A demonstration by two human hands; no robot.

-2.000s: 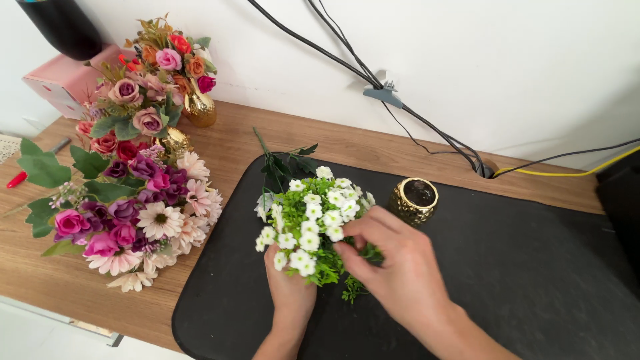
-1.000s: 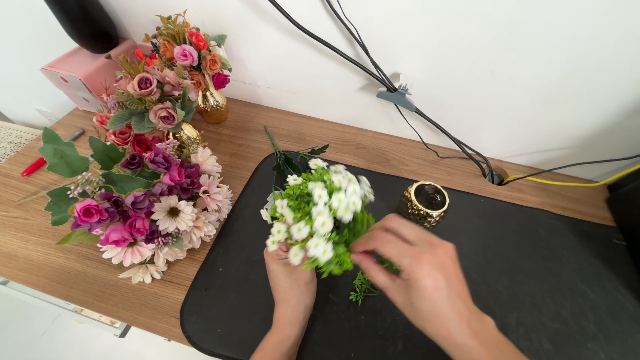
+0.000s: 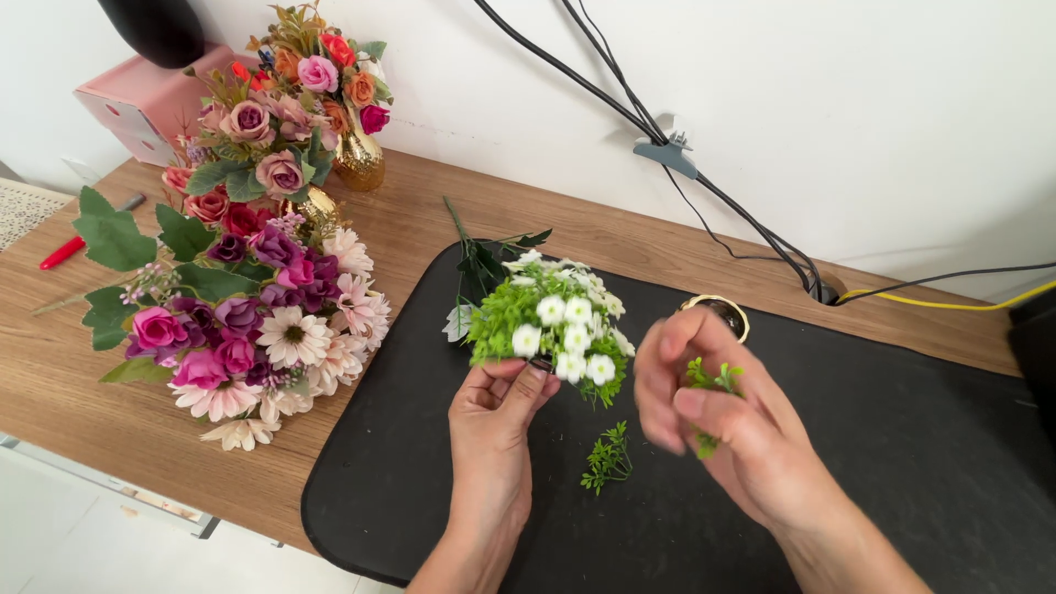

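Observation:
My left hand point(image 3: 499, 421) holds a bunch of small white artificial flowers with green foliage point(image 3: 551, 318) by its base, above the black mat point(image 3: 396, 462). To its right, my right hand point(image 3: 734, 412), slightly blurred, pinches a small green artificial sprig point(image 3: 711, 379). Another green sprig point(image 3: 608, 458) lies on the mat below the bunch. Behind my right hand stands a gold pot with a dark inside point(image 3: 745, 318), mostly hidden by the fingers. A dark green stem with leaves point(image 3: 474, 256) lies behind the bunch, a whitish flower beside it.
Purple, pink and cream artificial flowers point(image 3: 239, 330) fill the left of the wooden desk point(image 3: 124, 396). Behind them are more arrangements, one in a gold vase point(image 3: 360, 157), and a pink box point(image 3: 148, 99). A red-handled tool point(image 3: 66, 250) lies far left. Black cables point(image 3: 742, 214) run down the wall.
My right hand has moved away from the bunch to the right, with a green sprig in its fingers. The bunch has turned in my left hand, showing more foliage on its left side.

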